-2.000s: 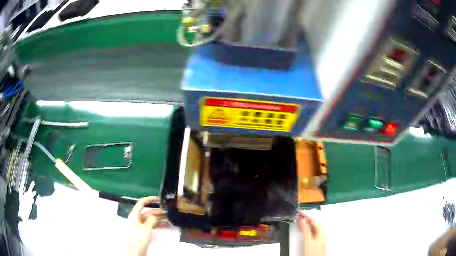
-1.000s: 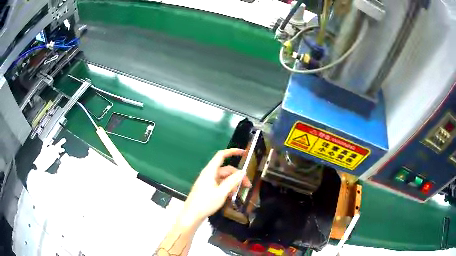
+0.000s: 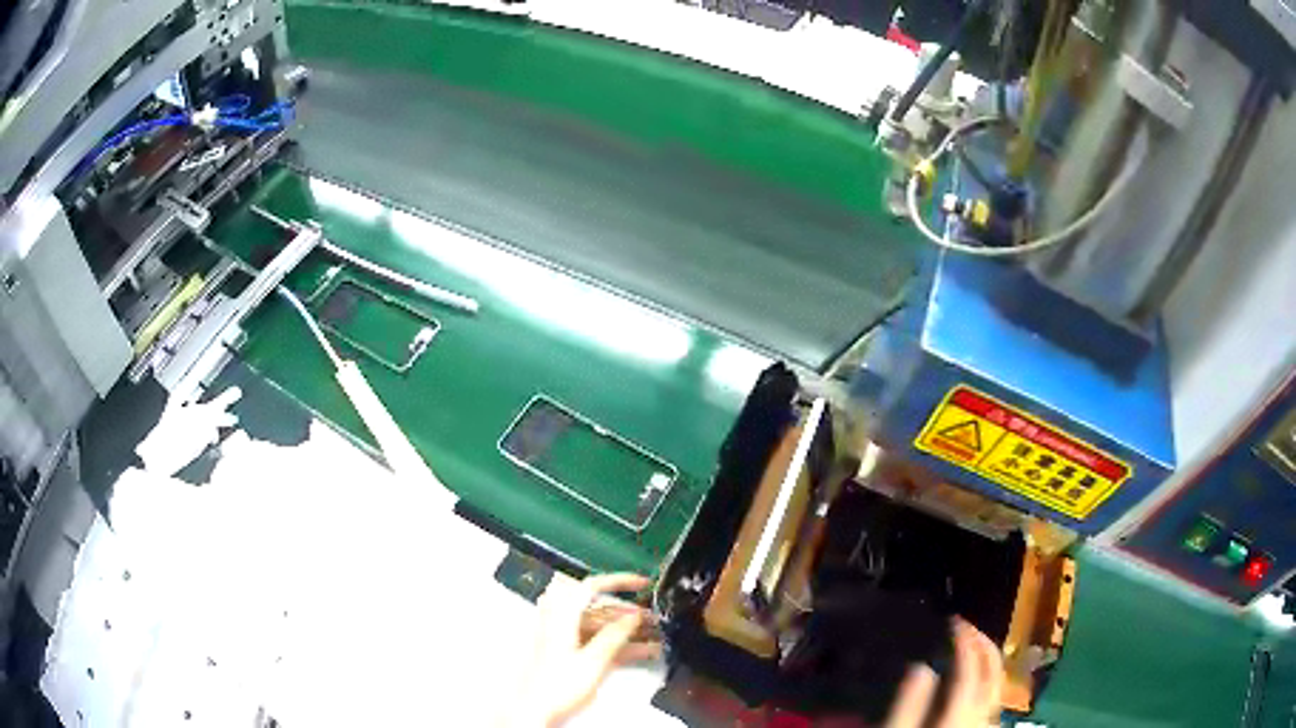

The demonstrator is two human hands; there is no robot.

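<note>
A pale-edged slab (image 3: 785, 498) stands tilted in the orange-tan left nest (image 3: 739, 605) of the press. The black cover sheet (image 3: 881, 633) lies over the press centre. My left hand (image 3: 604, 640) is at the left side of the press base, fingers apart, with nothing seen in it. My right hand (image 3: 955, 683) is blurred and cut off by the bottom edge, at the front right of the black sheet. Its fingers are apart, but whether it grips the sheet is unclear. The blue press head (image 3: 1045, 356) is above and behind the nests.
Thin pale-rimmed phone frames, one nearer (image 3: 590, 462) and one farther (image 3: 377, 324), lie on the green belt (image 3: 483, 349). A white-handled tool (image 3: 377, 413) lies on the belt edge. A white work cover (image 3: 313, 597) is at near left. The control panel (image 3: 1222, 498) is at right.
My left hand has left the pale-edged slab and moved down to the press's left side. My right hand has come into view. The phone frames have moved along the belt towards the press.
</note>
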